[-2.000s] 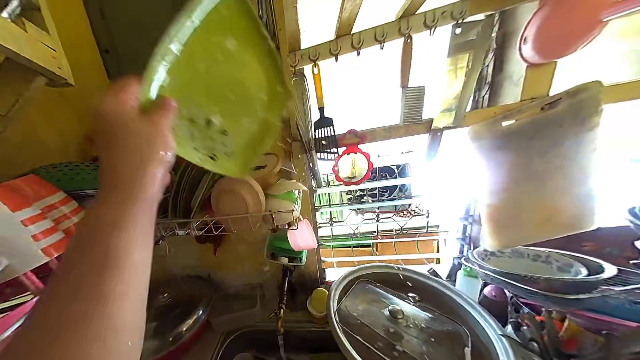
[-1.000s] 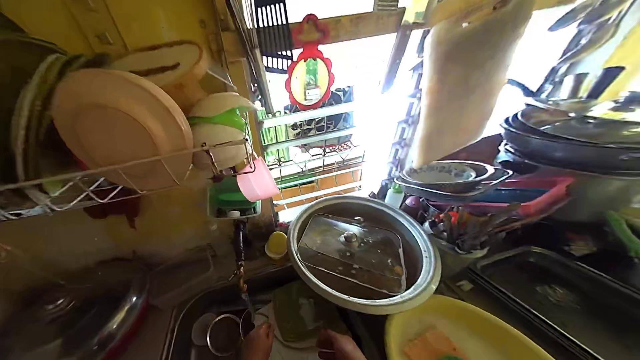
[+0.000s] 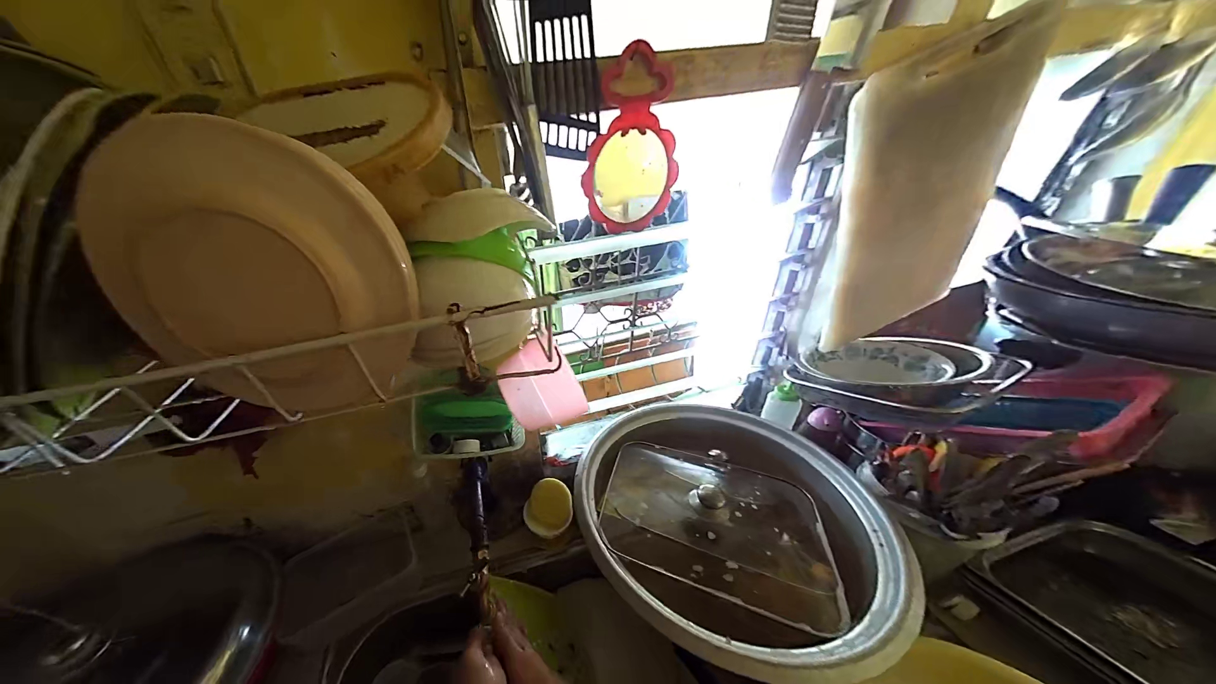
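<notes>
At the bottom edge, my left hand (image 3: 480,663) and my right hand (image 3: 518,651) are close together under the end of the tap (image 3: 480,532), partly cut off by the frame. Whether they hold anything is unclear. A yellow-green plate (image 3: 532,608) lies in the sink just beyond and right of them. To their right stands a large metal pot (image 3: 893,570) with a clear rectangular lid (image 3: 655,522) lying inside its rim. Above left, a wire dish rack (image 3: 332,342) holds a pale pink plate (image 3: 237,256), bowls (image 3: 475,294) and a pink cup (image 3: 541,385).
A yellow basin (image 3: 950,665) is beside the pot. Further right are a cutlery container (image 3: 936,532), a metal tray (image 3: 1102,589) and stacked pans (image 3: 1092,304). A cutting board (image 3: 931,171) and a red-framed mirror (image 3: 631,176) hang by the window. A dark lid (image 3: 142,608) is lower left.
Two seconds ago a hand held up a green plate at the upper left; a second ago both hands were low at the sink, where they remain. The view has tilted down.
</notes>
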